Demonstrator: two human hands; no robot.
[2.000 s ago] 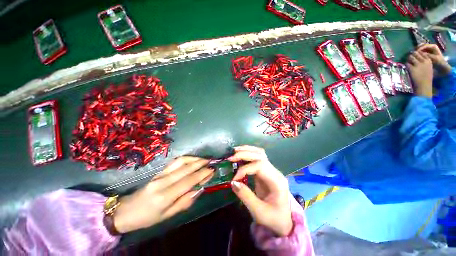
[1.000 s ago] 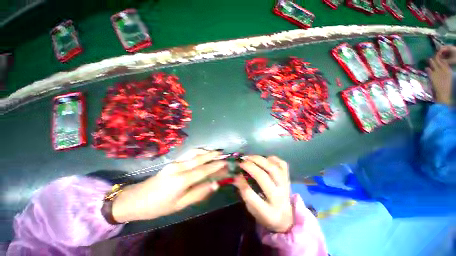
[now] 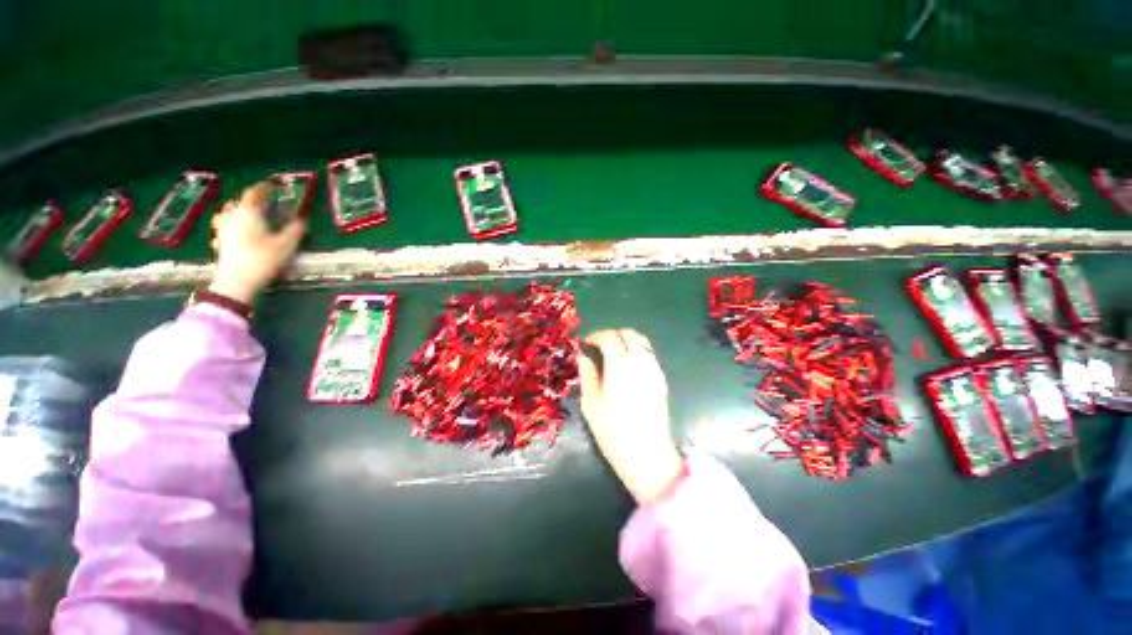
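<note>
My left hand (image 3: 255, 242) is stretched out over the belt rail at the left, with its fingers on a red-rimmed phone housing (image 3: 293, 192) on the green conveyor belt. My right hand (image 3: 624, 395) is at the right edge of the left pile of red and black side parts (image 3: 490, 372). Its fingertips are close together at the pile; whether they pinch a part cannot be told. One phone housing (image 3: 353, 349) lies on the bench left of that pile, its green board and silver area facing up.
A second pile of side parts (image 3: 819, 378) lies to the right. Several handsets (image 3: 968, 419) stand in rows beyond it. More phones (image 3: 484, 199) lie along the belt. The pale, worn belt rail (image 3: 621, 253) crosses the view. Tweezers (image 3: 472, 476) lie below the left pile. Blue clothing shows at lower right.
My hands have parted from the housing they held together. My left hand has moved up-left to the belt, my right hand to the left pile. The view has shifted, showing more of the belt.
</note>
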